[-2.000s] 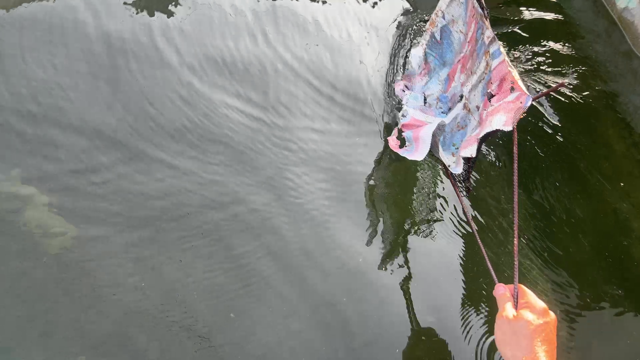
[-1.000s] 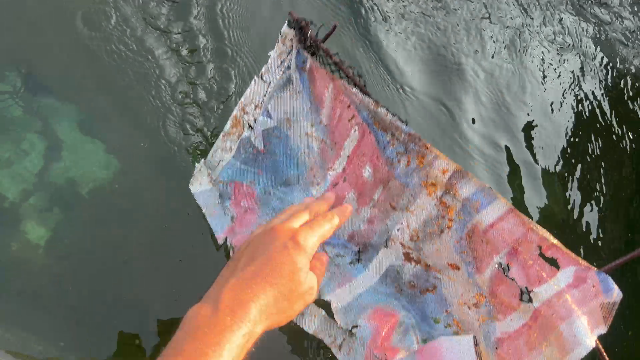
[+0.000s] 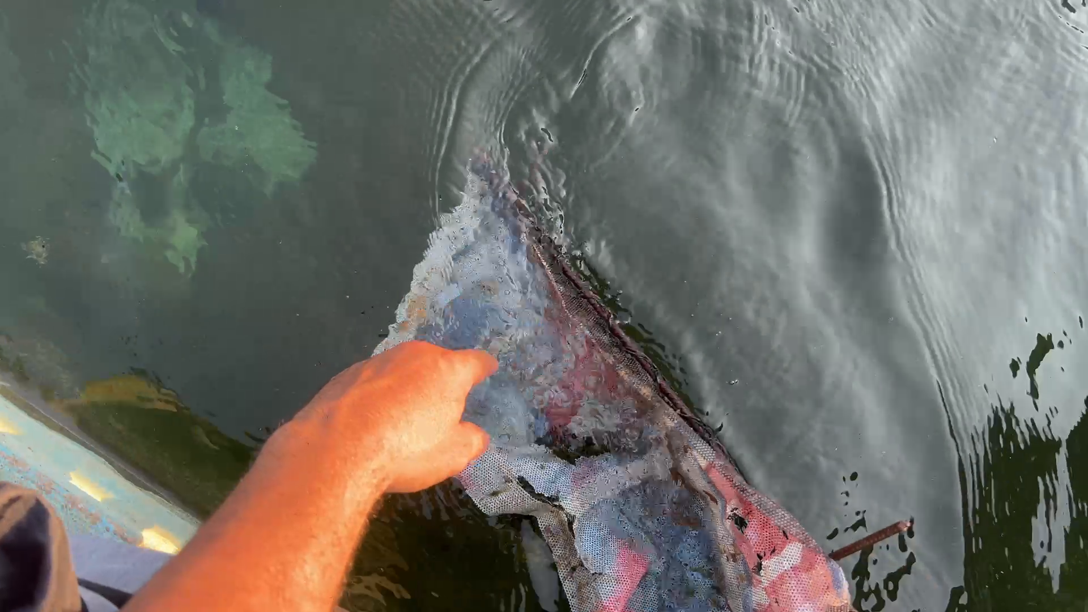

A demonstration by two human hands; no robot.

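A worn mesh fabric sheet (image 3: pixel 586 399), patterned in blue, red, pink and white, lies partly submerged in the water, its pointed far end under the surface. Over its left edge is my left hand (image 3: pixel 425 408), palm down, with the index finger and thumb extended to the right and the other fingers hidden. Whether it grips the fabric is not clear. A dark netted border (image 3: pixel 612 331) runs along the sheet's right edge. From the lower right corner sticks out a rusty metal rod (image 3: pixel 871 540). My right hand is out of view.
Rippled, reflective water (image 3: pixel 790 212) surrounds the sheet. Pale greenish shapes (image 3: pixel 161 119) show below the surface at upper left. A weathered light-blue painted edge (image 3: pixel 76 476) with yellow marks runs along the lower left, beside dark clothing (image 3: pixel 30 544).
The sheet's pointed end, above the surface one second ago, is now under water. My left hand has come to the sheet's left edge. My right hand, seen holding the rods two seconds ago, is out of view.
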